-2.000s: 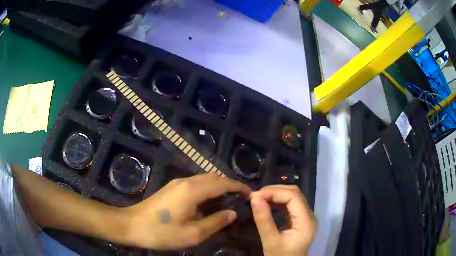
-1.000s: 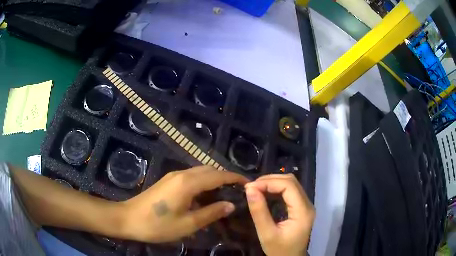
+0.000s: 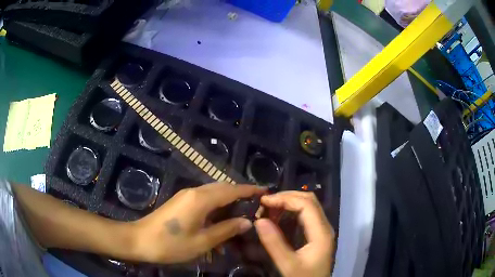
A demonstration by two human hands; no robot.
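Observation:
My left hand point(image 3: 182, 224) reaches in from the left over the black foam tray point(image 3: 81, 206). Its thumb and forefinger curve around a dark part, apparently a round unit, mostly hidden by my fingers. My right hand point(image 3: 301, 230) meets it from the right, with a small tan piece point(image 3: 259, 210) between its thumb and forefinger. A strip of tan rectangles point(image 3: 172, 137) lies slantwise across the tray, its near end by my left hand. Round units with shiny faces point(image 3: 137, 188) sit in pockets. An open unit point(image 3: 311, 142) with brass and orange shows in a right pocket.
Stacked foam trays point(image 3: 46, 35) stand at the upper left. A yellow note point(image 3: 30, 123) lies on the green mat. A blue crate point(image 3: 263, 8) is behind, a yellow post point(image 3: 391, 62) to the right. Filled foam trays point(image 3: 415, 178) stand at the right, beyond a white edging point(image 3: 355, 189).
My right thumb has moved down and away from its forefinger, and the small tan piece now shows between them. My left hand has barely moved. Something pink has come into view at the top right.

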